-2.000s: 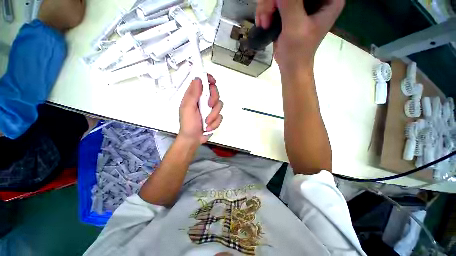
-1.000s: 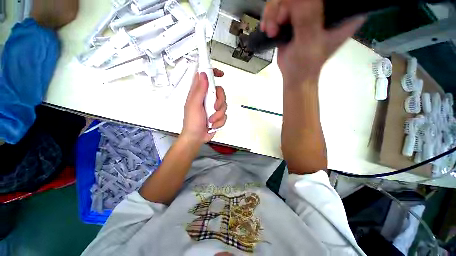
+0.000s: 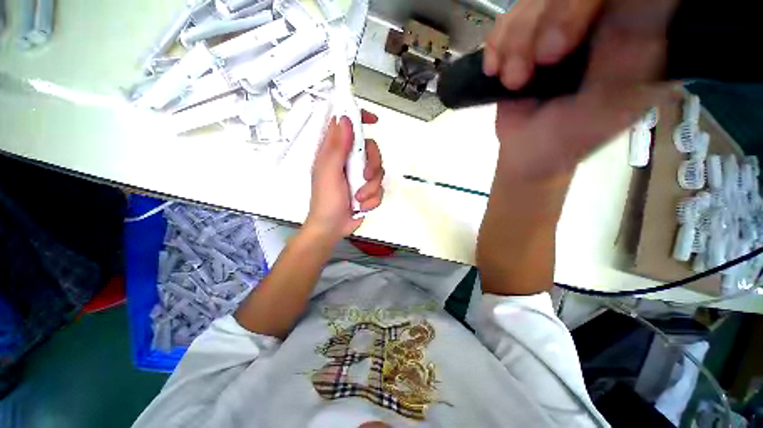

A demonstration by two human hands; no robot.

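Observation:
My left hand (image 3: 341, 177) is closed around a slim white plastic handle (image 3: 355, 159), held upright over the bench's near edge. My right hand (image 3: 548, 84) is blurred and grips the black electric screwdriver (image 3: 481, 81), which lies nearly level with its front end pointing left. That end is beside the metal screw feeder (image 3: 393, 82) with its brassy mechanism. Whether the bit touches the feeder cannot be told. The handle and the screwdriver are apart.
Loose white handle parts (image 3: 243, 67) are piled left of the feeder. A blue bin (image 3: 144, 284) of pale pieces is at lower left. A cardboard tray (image 3: 657, 201) with round-headed white units is at right. A green rod (image 3: 443, 185) lies on the bench (image 3: 577, 242). A black cable (image 3: 636, 293) crosses at right.
My right hand and the screwdriver have moved right, away from the feeder's mechanism. The left hand has shifted slightly right with the handle. The neighbour's blue sleeve has left the view.

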